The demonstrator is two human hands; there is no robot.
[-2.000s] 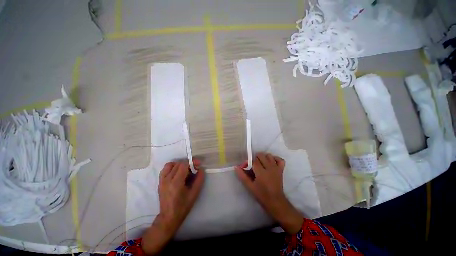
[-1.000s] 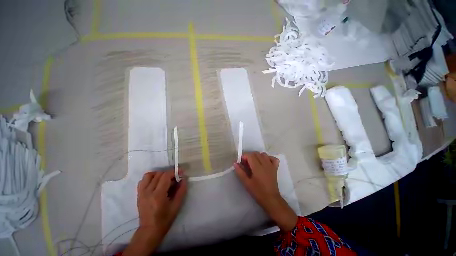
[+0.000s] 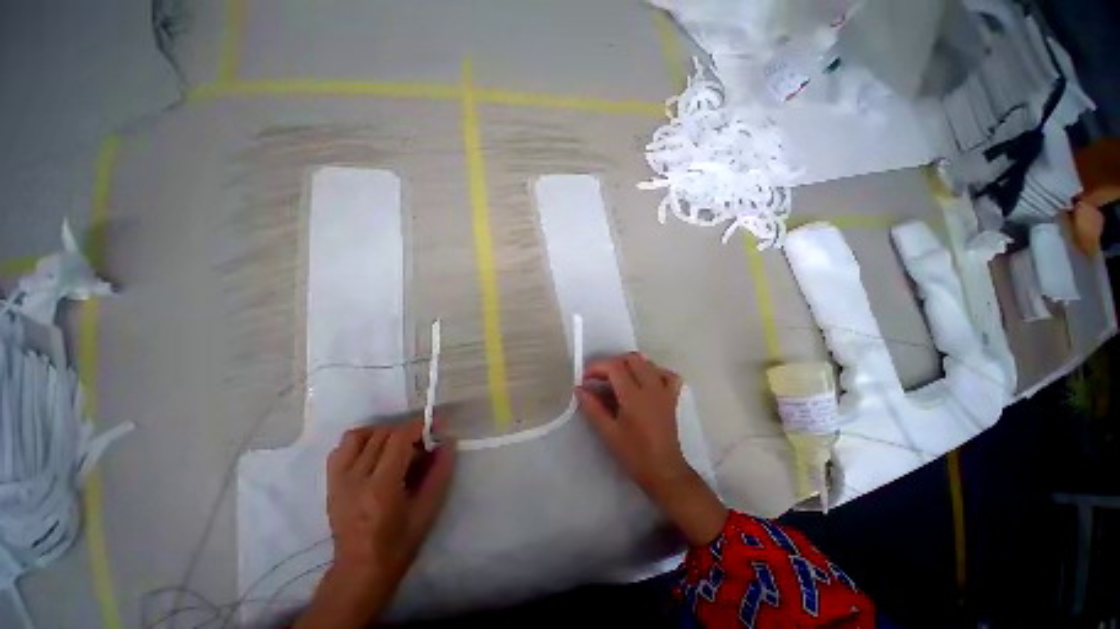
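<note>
A white cut panel [image 3: 356,270] lies flat with its two straps pointing away from me. A narrow white tape [image 3: 510,439] runs along the curved bottom of the opening, and its two ends stick up beside the straps. My left hand [image 3: 383,498] pinches the tape at the left corner of the curve, its fingertips partly hidden. My right hand [image 3: 639,424] rests on the panel at the right side of the curve, with thumb and fingertips closed at the tape.
A glue bottle [image 3: 806,418] lies right of the panel, beside puffy white U-shaped pieces [image 3: 847,295]. Curly tape strips [image 3: 712,160] lie at the upper right. A bundle of cut tapes [image 3: 37,442] is at the left edge. Dark threads cross the panel and table.
The view has shifted, so the table things sit further left. My right hand has moved outward and up along the right side of the curve. My left hand stays at the left corner.
</note>
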